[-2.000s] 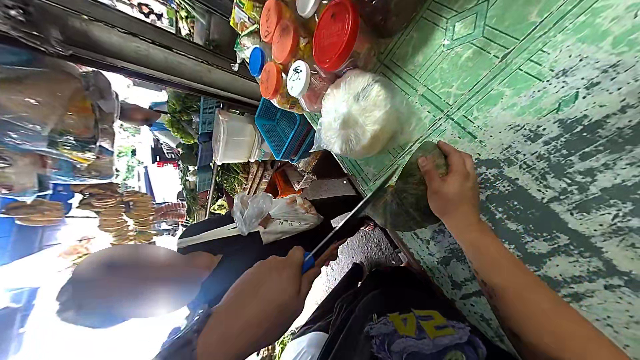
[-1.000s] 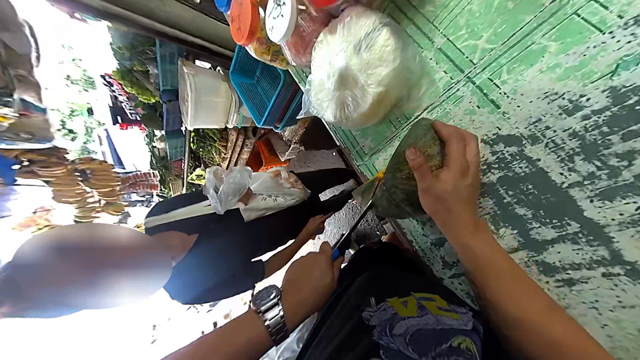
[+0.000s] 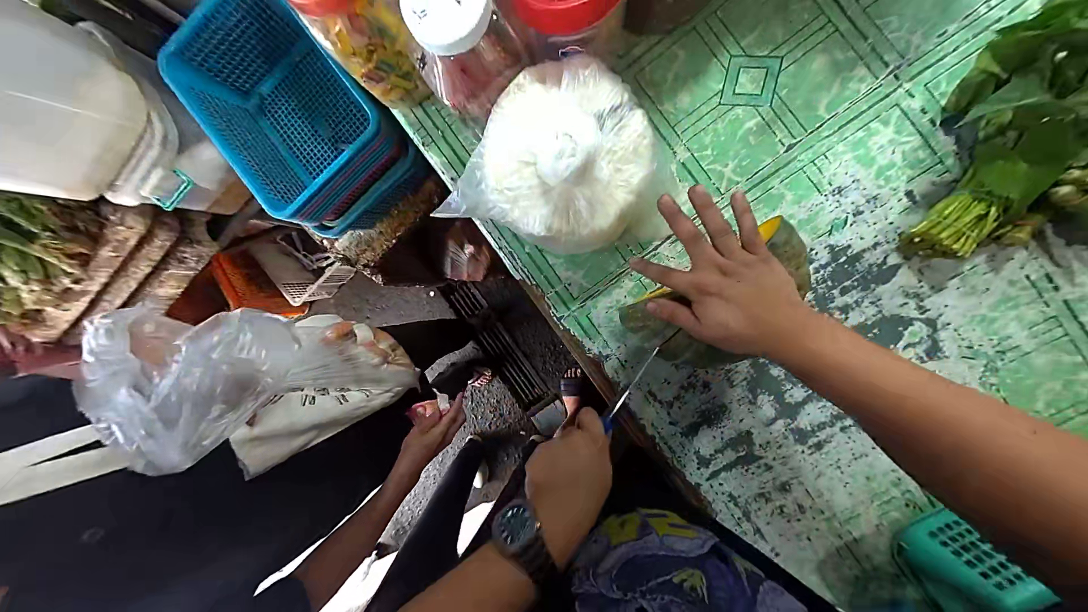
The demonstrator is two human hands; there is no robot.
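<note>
A squash (image 3: 789,255) with green skin and yellow flesh lies on the green patterned tabletop, largely hidden under my right hand (image 3: 727,276). That hand is spread palm down over it with the fingers apart. Below the table's edge, my left hand (image 3: 568,476), with a watch on its wrist, is closed around the blue handle of a knife (image 3: 631,389). The blade points up toward the squash's lower side; whether its tip touches is unclear. Beyond the squash sits a clear plastic bag of whitish food (image 3: 571,157), its contents not certain.
Lidded jars (image 3: 455,47) stand behind the bag, beside stacked blue baskets (image 3: 272,102). Leafy greens (image 3: 1011,144) lie at the right, above a teal basket (image 3: 969,557). Left of the table, a person's hand (image 3: 433,433) is near, with plastic and cloth bags (image 3: 323,416) hanging at that person's side.
My right hand has gone from gripping the squash's side to lying spread over it. The knife has drawn back from the squash toward the table's edge. The view has shifted.
</note>
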